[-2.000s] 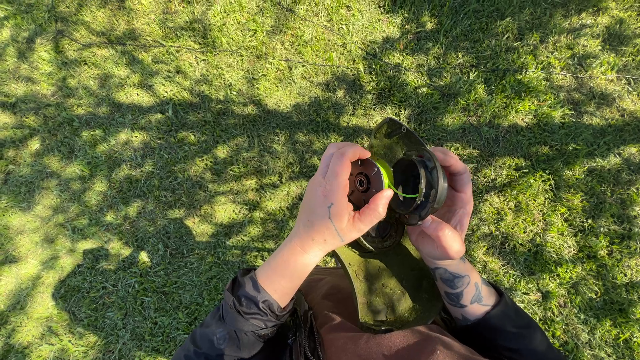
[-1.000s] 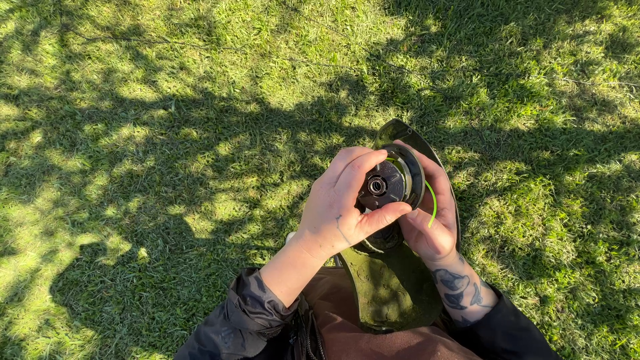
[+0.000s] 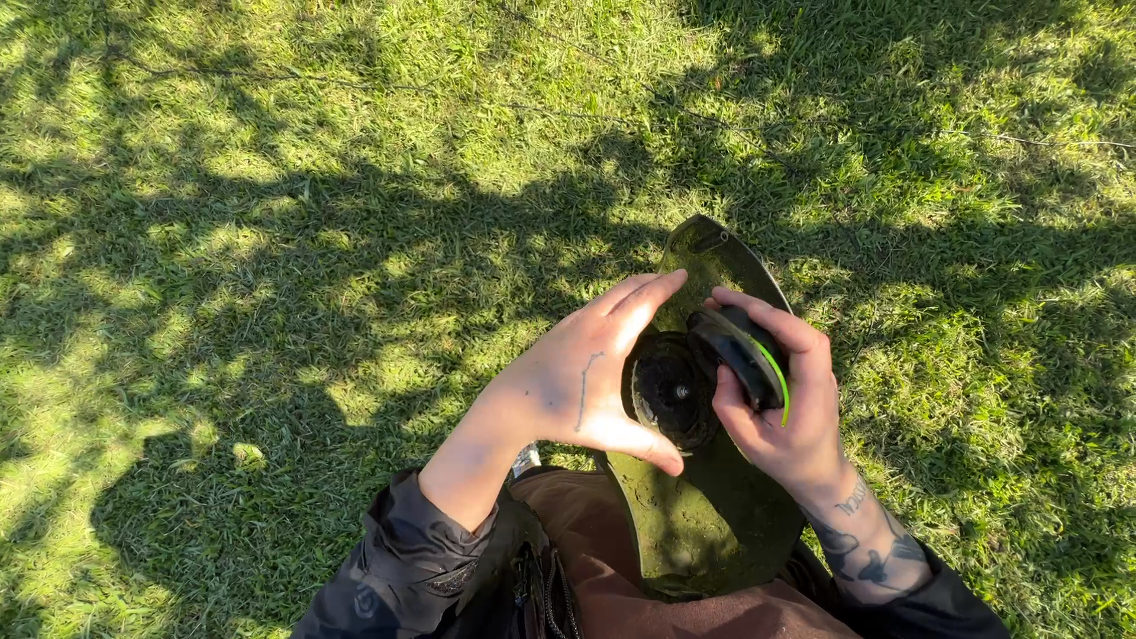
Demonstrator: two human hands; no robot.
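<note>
My right hand (image 3: 790, 399) grips a black string trimmer head cover (image 3: 741, 355), tilted on edge, with a bright green length of trimmer line (image 3: 778, 377) curving out along its rim. My left hand (image 3: 590, 373) is spread, thumb and fingers apart, at the left side of the round black trimmer head base (image 3: 672, 390), which has a small metal shaft end at its centre. Whether the left hand touches the base, I cannot tell. The base sits on a grass-stained trimmer guard (image 3: 701, 524). The inside of the cover faces away, so the spool is hidden.
The guard lies over my lap on brown clothing (image 3: 590, 541). Part of a shoe (image 3: 525, 459) shows below my left wrist. Short grass (image 3: 311, 266) with patches of shade surrounds me, and a thin dark cord or wire (image 3: 328, 84) crosses it farther out.
My left hand has let go of the spool, which now is out of sight. My right hand has tilted the round cover away to the right, baring the base and its shaft end.
</note>
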